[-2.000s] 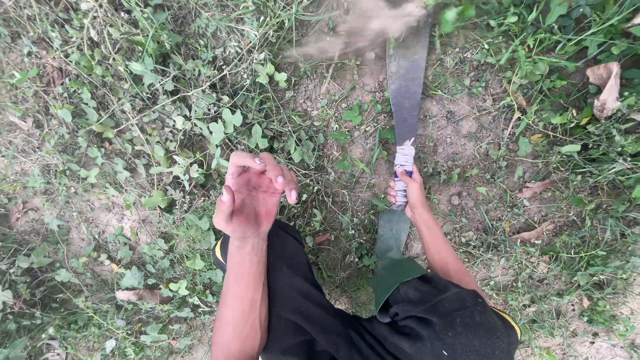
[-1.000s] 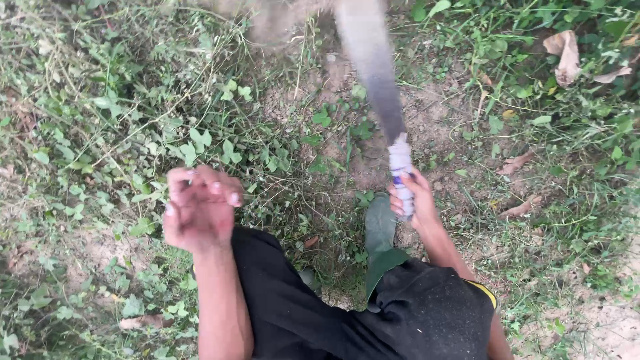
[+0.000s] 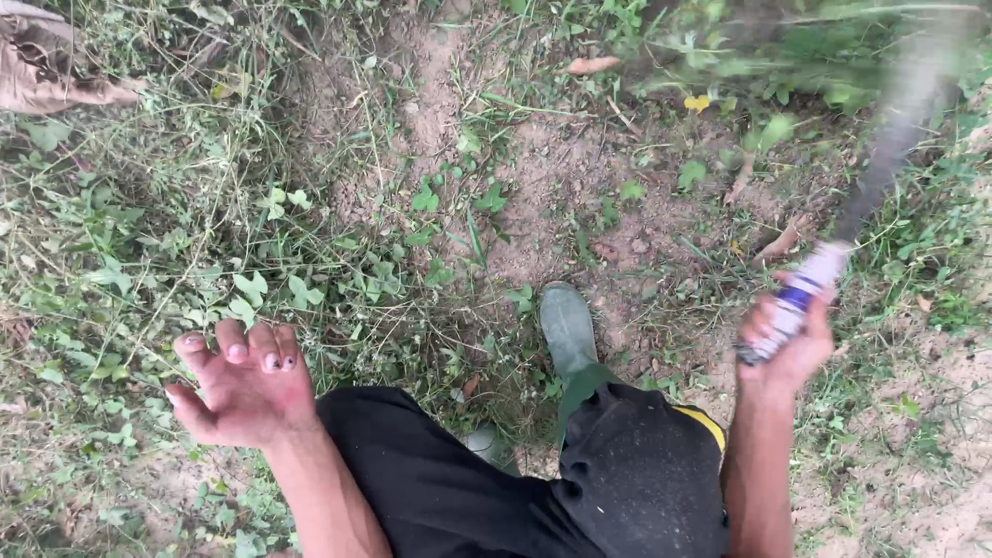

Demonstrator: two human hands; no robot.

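My right hand, at the right, grips the wrapped handle of a machete. The wrapping is whitish with a blue-purple band. Its grey blade points up and to the right, blurred by motion, and the tip cannot be made out against the blurred greenery. At the left, my left hand hangs palm up with curled, parted fingers and holds nothing. It is above low green weeds, beside my knee in black trousers.
A green rubber boot stands on bare soil between my hands, with part of another boot lower down. Vines and grass cover the ground at both sides. Large dry leaves lie at the upper left, smaller ones near the blade.
The machete blade, upright and then tilted to the left in the earlier frames, now leans to the right. My right hand has moved out to the right with it. My left hand stays empty.
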